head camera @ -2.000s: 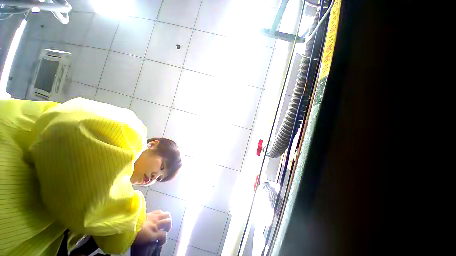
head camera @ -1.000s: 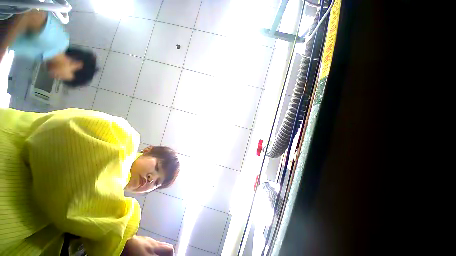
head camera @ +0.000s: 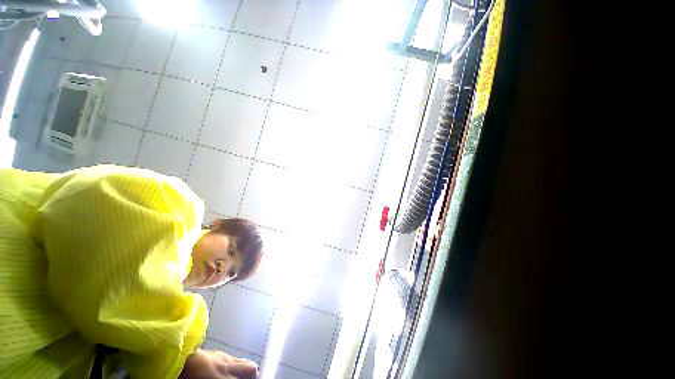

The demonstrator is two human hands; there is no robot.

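Neither of my hands is in the picture. The view is tilted sideways and points up at the ceiling. Nearest in front is a person in a yellow striped coat point(head camera: 118, 252), at the left. That person's hand point(head camera: 218, 364) shows at the bottom edge, cut off by it. Whether it holds anything cannot be told. No work piece can be made out.
A tiled ceiling point(head camera: 222, 126) with bright lamps lies behind. A ceiling unit point(head camera: 72, 112) is at the upper left. A ribbed grey hose point(head camera: 431, 174) runs beside rails at the right. A dark area point(head camera: 585, 192) fills the right side.
The yellow-clad person has shifted slightly down and left, and their hand has moved down to the bottom edge. A person in light blue, seen one second ago at the upper left, is gone.
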